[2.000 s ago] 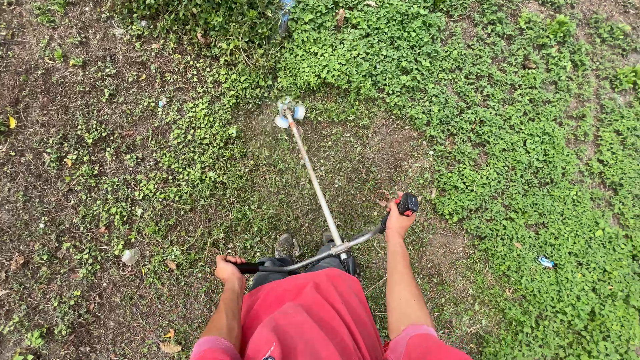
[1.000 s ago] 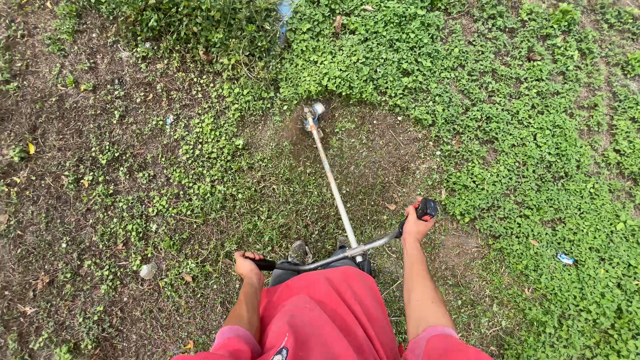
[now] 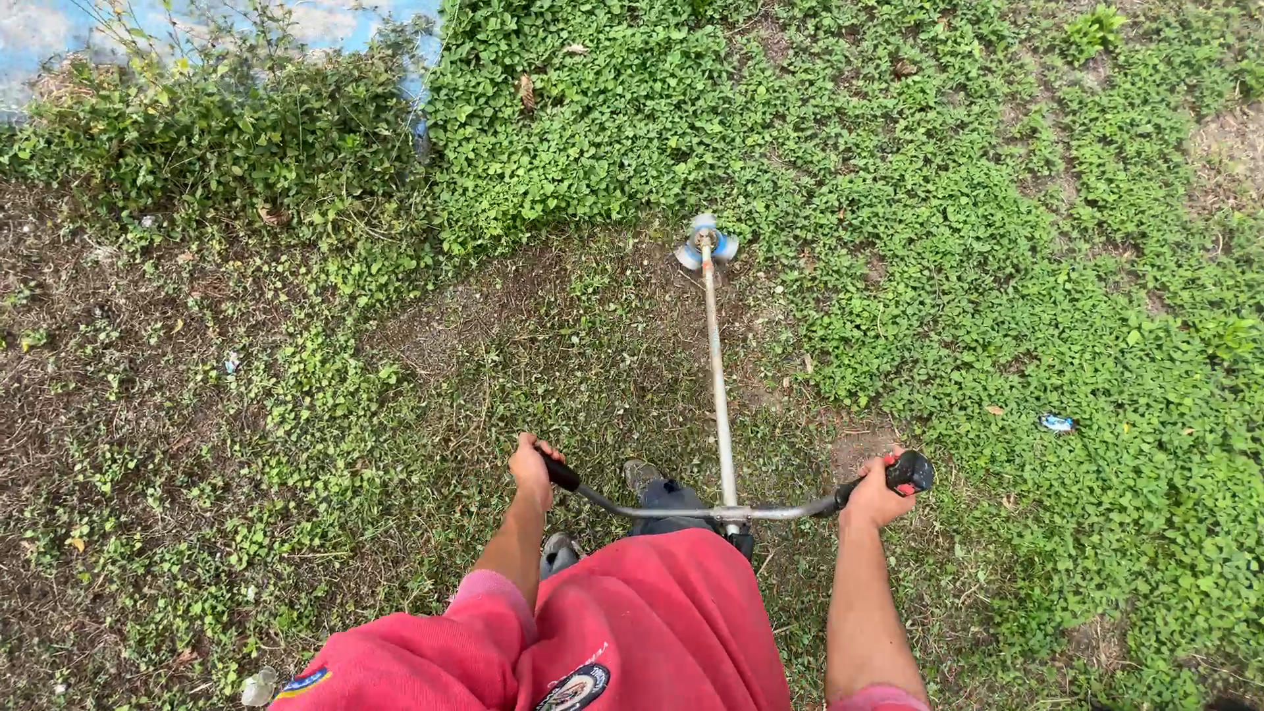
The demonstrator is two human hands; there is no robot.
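Observation:
A brush cutter with a long metal shaft (image 3: 719, 385) and a curved handlebar (image 3: 642, 512) extends forward from my body. My left hand (image 3: 534, 469) is closed around the black grip at the handlebar's left end. At the right end, my right hand (image 3: 877, 497) holds the grip just below a black and red control handle (image 3: 908, 474). The cutting head (image 3: 706, 243), blurred and showing blue and white, is at the far end of the shaft, where short growth meets the leafy ground cover. The engine is not visible.
Dense low green plants (image 3: 938, 247) cover the ground ahead and right. Taller weeds (image 3: 247, 148) grow at the upper left against a blue and white painted surface (image 3: 217, 22). A small blue wrapper (image 3: 1057, 423) lies among the plants at right. My shoe (image 3: 642, 476) stands on cut growth.
The cutting head has swung to the right, from bare ground in front of me to the edge of the leafy plants. Both hands keep their hold. The view has shifted, showing more painted surface.

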